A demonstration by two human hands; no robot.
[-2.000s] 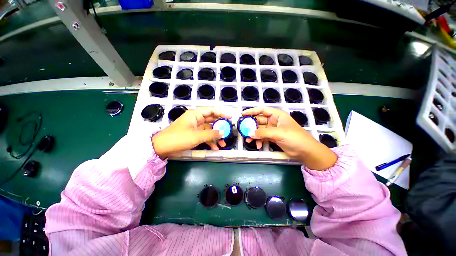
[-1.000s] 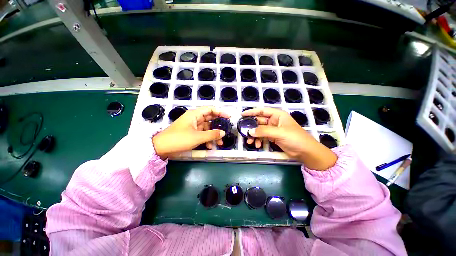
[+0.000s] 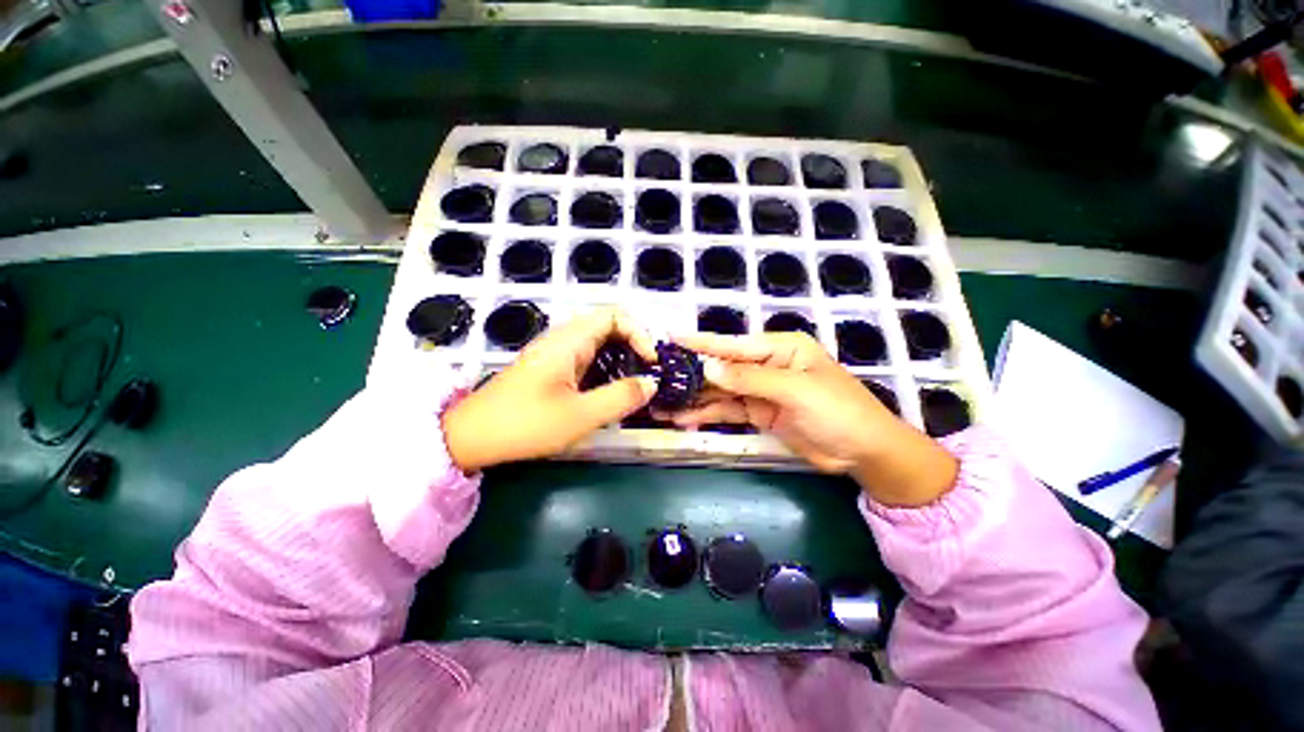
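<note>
My left hand (image 3: 551,396) holds a round black unit (image 3: 615,363) between thumb and fingers, partly hidden by them. My right hand (image 3: 801,396) holds another black unit (image 3: 678,375), turned so its ribbed side shows. The two units are close together; whether they touch I cannot tell. Both hands are over the front part of a white tray (image 3: 687,445) with a grid of pockets holding black units. Several black discs (image 3: 734,566) lie in a row on the green surface between my forearms; one has a small white mark, and the rightmost shines silver.
A loose dark disc (image 3: 331,305) lies left of the tray. A thin cable (image 3: 89,408) and black parts (image 3: 89,473) are far left. White paper (image 3: 1075,415) with pens (image 3: 1127,471) is at right. A second tray (image 3: 1227,308) and a person's dark sleeve (image 3: 1244,572) are far right. A metal post (image 3: 272,122) stands behind.
The two units have come closer together and turned from showing their flat faces; the right one now shows its ribbed side. My right hand has moved slightly left.
</note>
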